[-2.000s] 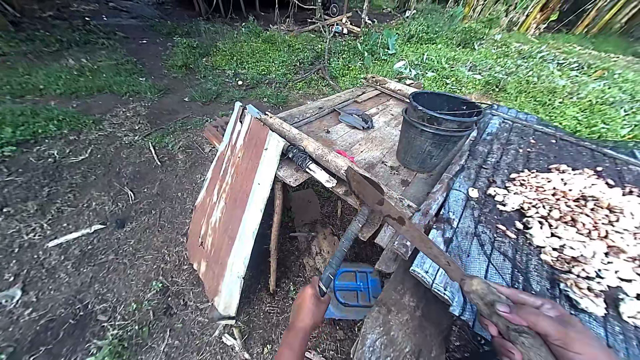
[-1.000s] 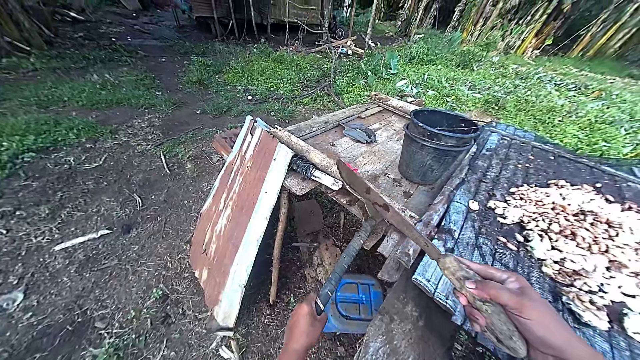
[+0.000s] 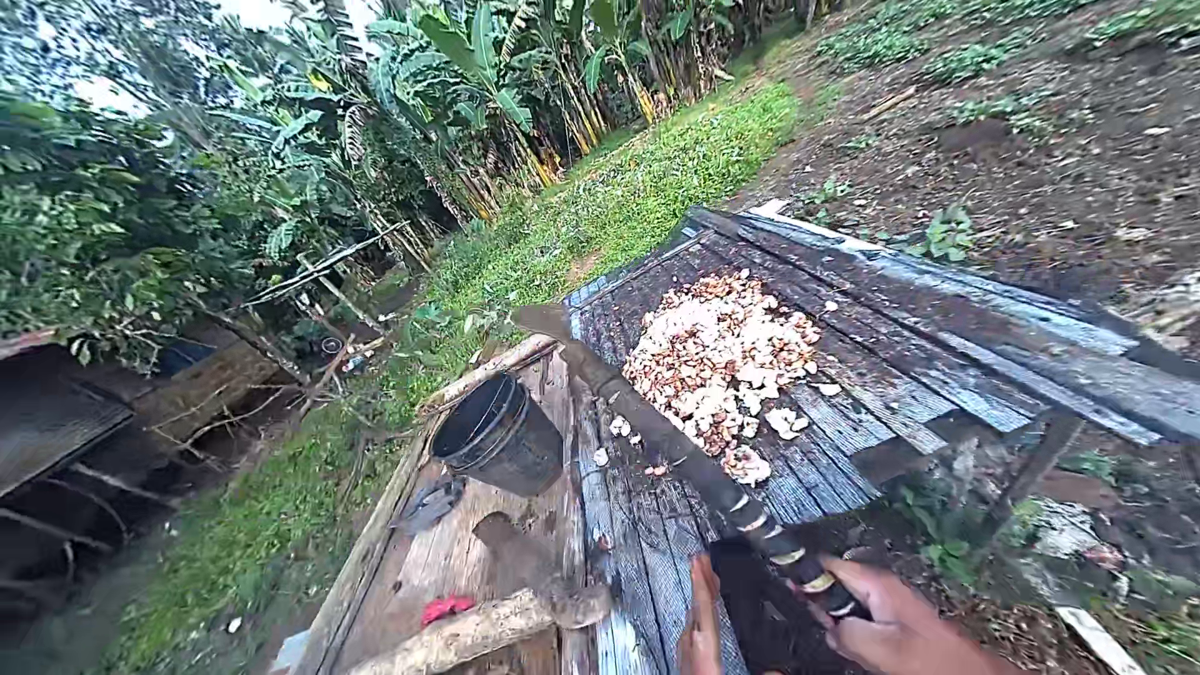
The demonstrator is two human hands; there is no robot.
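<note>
My right hand (image 3: 877, 614) grips the dark, light-banded handle of a long machete (image 3: 647, 412), whose broad tip points up and left over the tables. My left hand (image 3: 701, 623) is low in view, left of the handle, its fingers straight; its lower part is cut off, and I see nothing held in it. Beyond the machete, a heap of pale, brown-edged pieces (image 3: 722, 361) lies on dark netting over corrugated sheets. A blurred brown blade-like thing (image 3: 511, 544) is on the wooden table by a peeled log (image 3: 487, 633).
Stacked black buckets (image 3: 502, 436) stand on the wooden table (image 3: 441, 553), beside a dark flat item (image 3: 429, 502) and a red scrap (image 3: 447, 609). Corrugated sheets (image 3: 937, 347) extend right. Banana plants (image 3: 562, 84) and a low shed (image 3: 56, 422) are farther off.
The view has swung right and tilted. My right hand held a wooden-handled blade before; now it has the dark banded handle. My left hand has let go of the wrapped handle it held.
</note>
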